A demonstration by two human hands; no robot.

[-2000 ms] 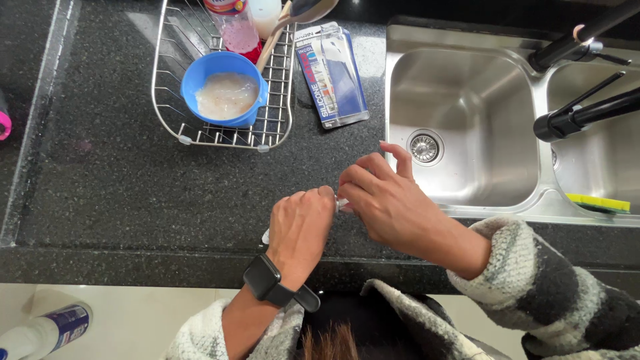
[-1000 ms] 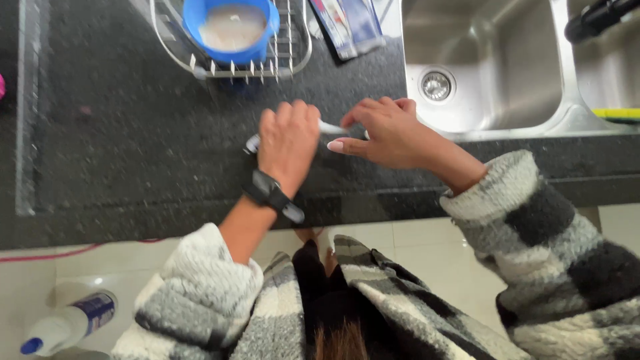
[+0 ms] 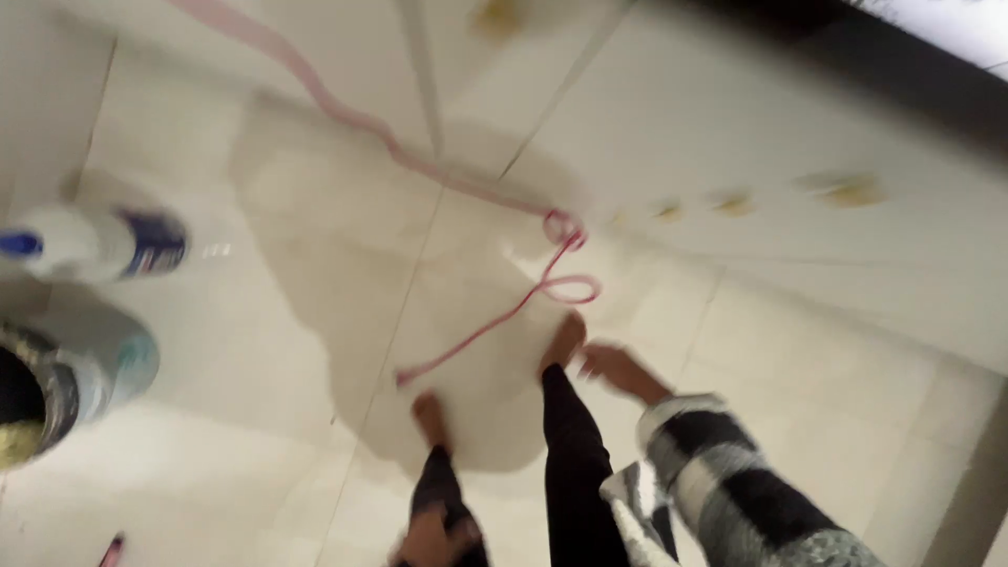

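Observation:
Below and right of centre, my right hand (image 3: 622, 372) hangs in the air beside my bare foot, its sleeve checked black, grey and white. Blur hides whether its fingers hold anything. My left hand (image 3: 437, 535) is at the bottom edge in front of my dark trouser leg, also smeared by motion, so its grasp is unclear. A thin pink cord (image 3: 492, 321) lies looped on the pale tiled floor (image 3: 354, 268), close to both feet; it runs up to the upper left.
A white bottle (image 3: 87, 242) with a blue cap and label is at the left. Below it stands a bucket-like container (image 3: 102, 370) with a dark opening. White cabinet fronts (image 3: 709, 102) with brass-coloured knobs (image 3: 850, 191) fill the upper right. A pink and dark object (image 3: 113, 551) lies at the lower left.
The view has swung from the counter and sink down to the floor. My hands, together over the counter before, are now apart and low, away from it.

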